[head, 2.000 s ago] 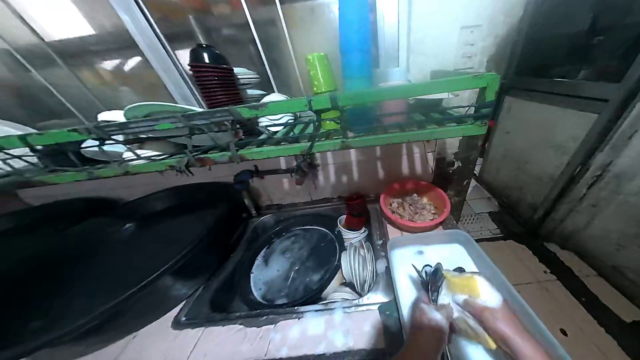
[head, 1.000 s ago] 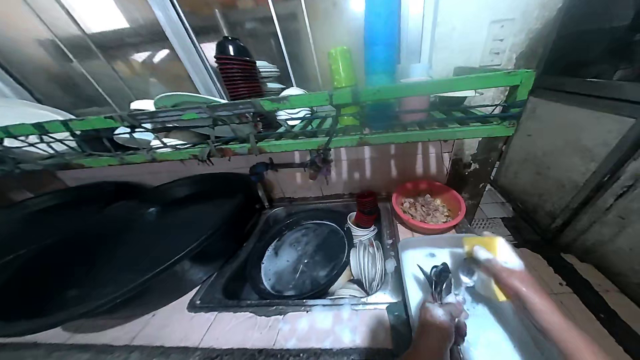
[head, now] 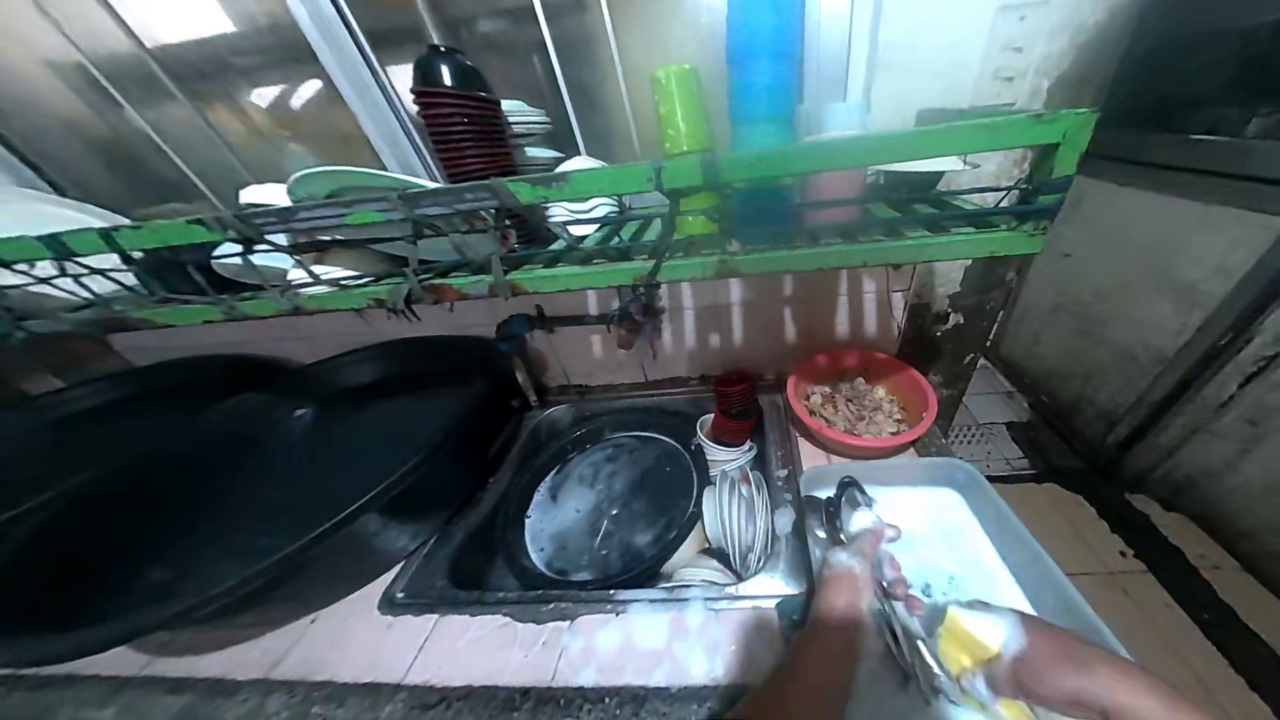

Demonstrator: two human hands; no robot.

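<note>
My left hand (head: 858, 575) is closed around a bunch of metal spoons (head: 850, 500), their bowls pointing up and away. Against the lower ends of the cutlery, my right hand (head: 1010, 650) holds a soapy yellow sponge (head: 965, 640). Both hands are over a pale plastic tub (head: 1050, 570) of foamy water. Left of it, the sink (head: 470, 560) holds a round black basin (head: 515, 500) with sudsy water, stacked white plates (head: 740, 520), white cups (head: 722, 450) and dark red cups (head: 735, 405).
A red bowl (head: 925, 405) of food scraps stands behind the tub. Large black basins (head: 250, 500) fill the left side. Above the sink runs a green dish rack (head: 780, 258) with plates, stacked bowls (head: 465, 130) and cups. A tap (head: 637, 320) is on the tiled wall.
The right hand with the sponge has come down from beyond the cutlery to its near end. The spoons in the left hand are now more spread. The view has shifted slightly.
</note>
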